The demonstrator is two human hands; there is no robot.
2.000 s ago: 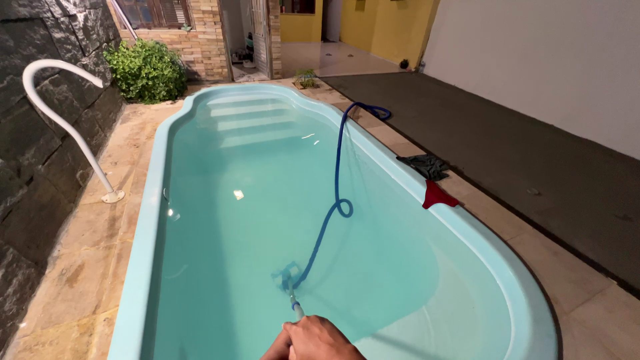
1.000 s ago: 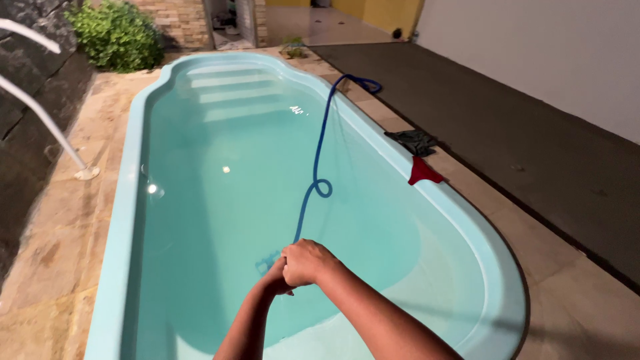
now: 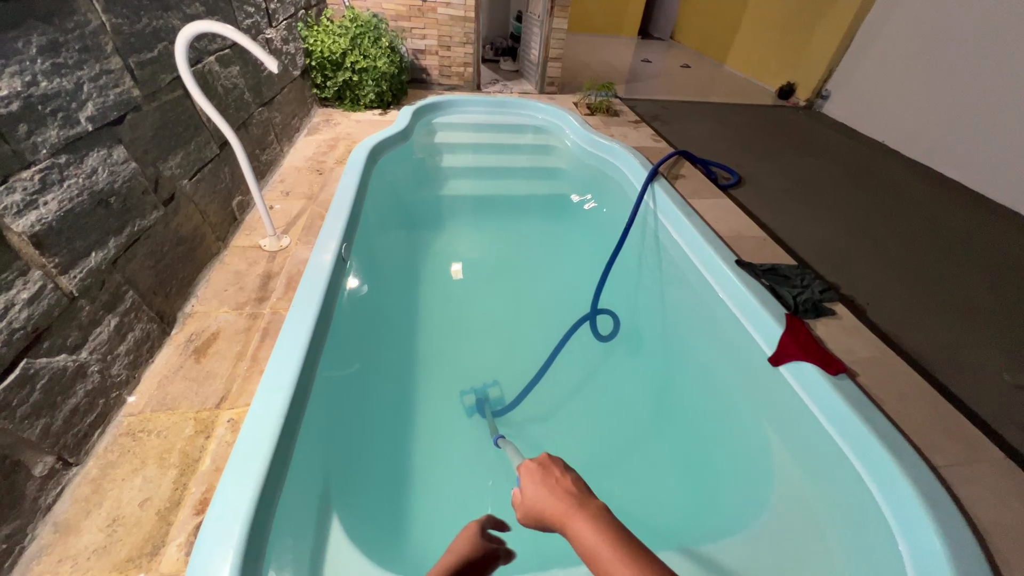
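Observation:
My right hand (image 3: pixel 554 492) is closed around a pole (image 3: pixel 509 452) that slopes down into the water of the light-blue pool (image 3: pixel 308 336). At the pole's lower end, a pool vacuum head (image 3: pixel 482 398) shows under the water. From it a blue hose (image 3: pixel 620 248) curves away, makes a small loop and passes over the pool's right rim, ending in a coil on the paving. My left hand (image 3: pixel 480 547) is off the pole, just left of and below the right one, fingers apart and slightly curled, holding nothing.
A red garment (image 3: pixel 804 349) hangs over the right rim, beside a dark cloth (image 3: pixel 790 286). On the left paving stands a curved white pipe (image 3: pixel 232 136), near a rough stone wall (image 3: pixel 96 176). A green bush (image 3: pixel 354 58) grows at the far left. Submerged steps (image 3: pixel 500 156) line the far end.
One second ago both hands were together on the pole; now the left hand has let go and sits lower, apart from it. The vacuum head shows more plainly beyond the hands.

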